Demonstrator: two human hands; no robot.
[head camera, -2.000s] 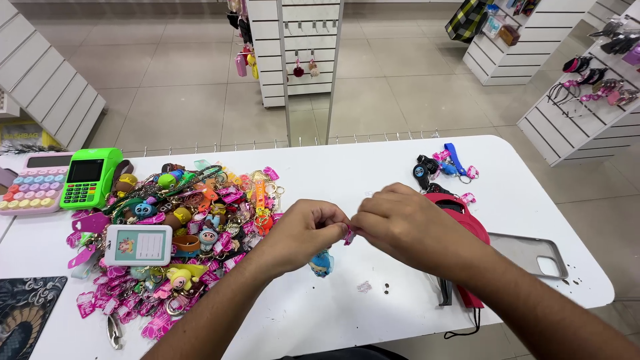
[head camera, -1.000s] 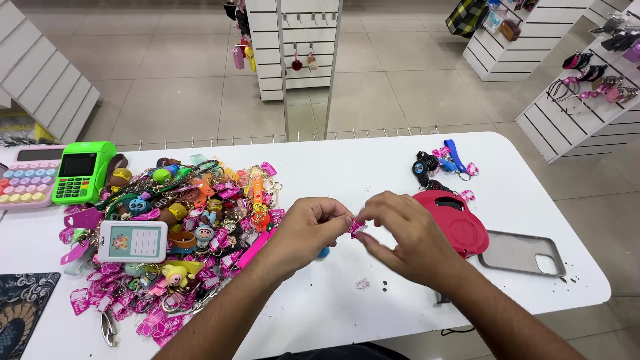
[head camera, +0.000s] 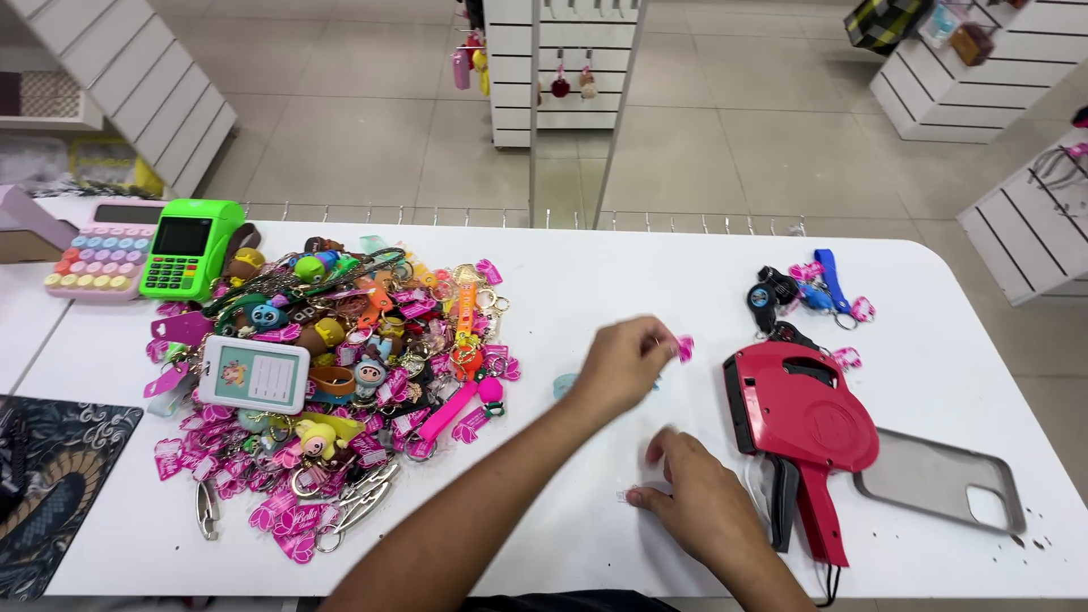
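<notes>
My left hand (head camera: 625, 361) pinches a small pink tag (head camera: 685, 348) between its fingertips, above the middle of the white table. Beneath and beside that hand, a light blue item (head camera: 563, 386) shows in part; the rest is hidden. Nearer the front edge, my right hand (head camera: 701, 489) is low over the table with its fingers apart, beside a small clear plastic piece (head camera: 626, 495). A red handheld price labeller (head camera: 803, 408) lies to its right. At left spreads a large pile of keychains (head camera: 348, 357) with pink tags and small figures, a white-framed card holder (head camera: 255, 374) on top.
A green card terminal (head camera: 191, 246) and a pastel calculator (head camera: 106, 251) stand at the back left. A grey phone case (head camera: 935, 480) lies at the right, a dark patterned mat (head camera: 64, 493) at the far left. Several keychains (head camera: 812, 293) sit at the back right. Metal hooks line the back edge.
My hands, together at the pink tag before, are now apart. My left hand has the tag; my right hand has moved down toward the front edge. The red labeller is less covered by my arm.
</notes>
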